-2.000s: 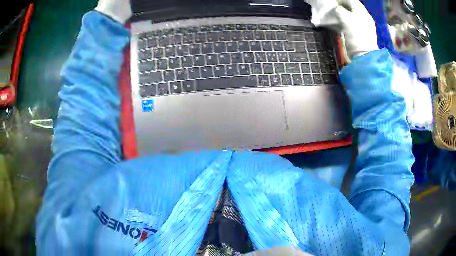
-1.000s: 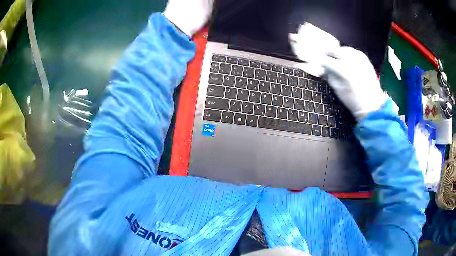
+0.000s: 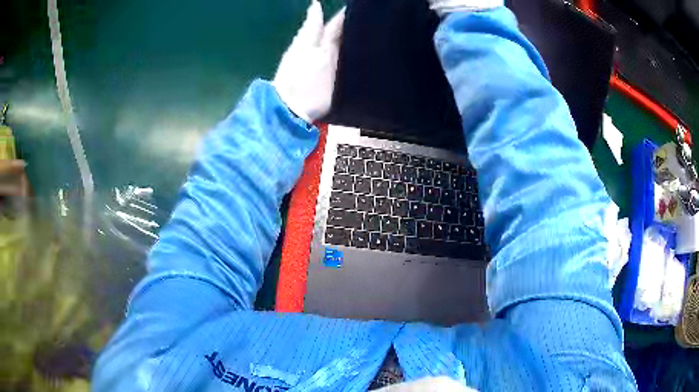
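Observation:
An open laptop with a black keyboard (image 3: 406, 200) and a silver-grey palm rest (image 3: 383, 287) lies on a red carrier (image 3: 299, 237). Its dark screen (image 3: 398, 73) extends beyond the keyboard, past the top of the picture. My left hand (image 3: 309, 70), in a white glove, rests against the screen's left edge with fingers apart. My right hand (image 3: 466, 4), also white-gloved, is over the screen at the top edge, mostly cut off. Whether it holds a cloth cannot be seen. My right sleeve hides the keyboard's right part.
A blue bin (image 3: 638, 272) with white wipes (image 3: 661, 279) stands at the right, beside a beige ribbed object (image 3: 690, 310). Another red edge (image 3: 648, 103) shows at the upper right. Clear plastic film (image 3: 134, 210) and a pale strap (image 3: 69, 107) lie at the left on the green mat.
My right hand has moved up from the lower screen area to the top edge of the picture. My left hand now shows more fully at the screen's left edge. The view has shifted.

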